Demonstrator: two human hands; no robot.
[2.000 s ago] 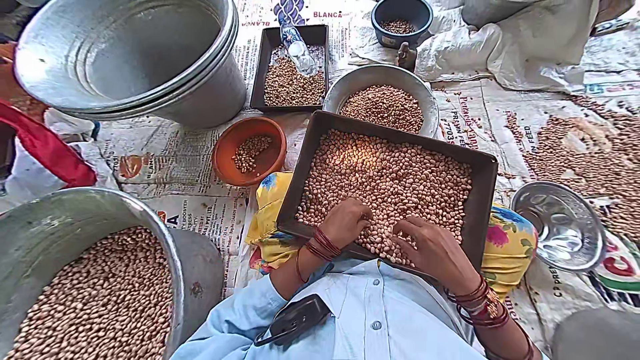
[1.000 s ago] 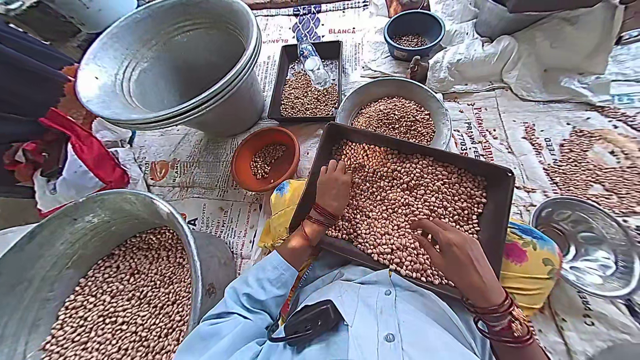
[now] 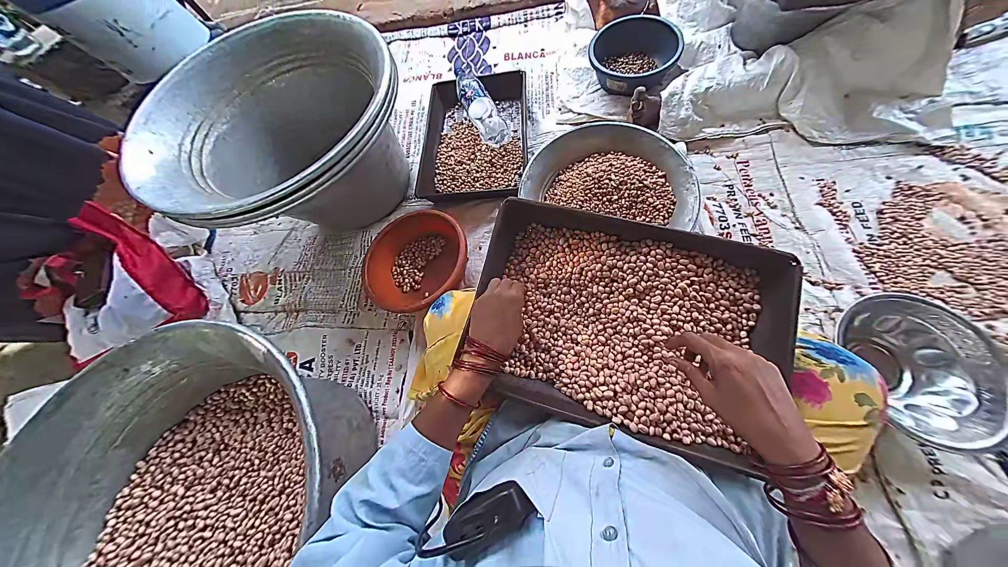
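A dark rectangular tray [image 3: 776,315] filled with brown nuts or beans [image 3: 630,315] rests tilted across my lap. My left hand [image 3: 498,315] is at the tray's left edge, its fingers turned down and mostly hidden, so whether it holds anything is unclear. Over the right part of the nuts, my right hand [image 3: 736,386] has its thumb and fingers slightly bent, with the fingertips at the surface of the layer. Nothing plain shows between them. Dark red bangles circle both wrists.
An orange bowl [image 3: 376,264], a metal basin [image 3: 689,181] and a second dark tray [image 3: 425,169] hold more nuts. Stacked metal tubs [image 3: 386,142] and a large nut-filled pot [image 3: 295,394] stand left. A steel bowl [image 3: 929,378] lies right, near nuts spread on printed sacks [image 3: 315,291].
My left hand has moved from over the nuts to the tray's left edge. My right hand remains over the right part of the nuts.
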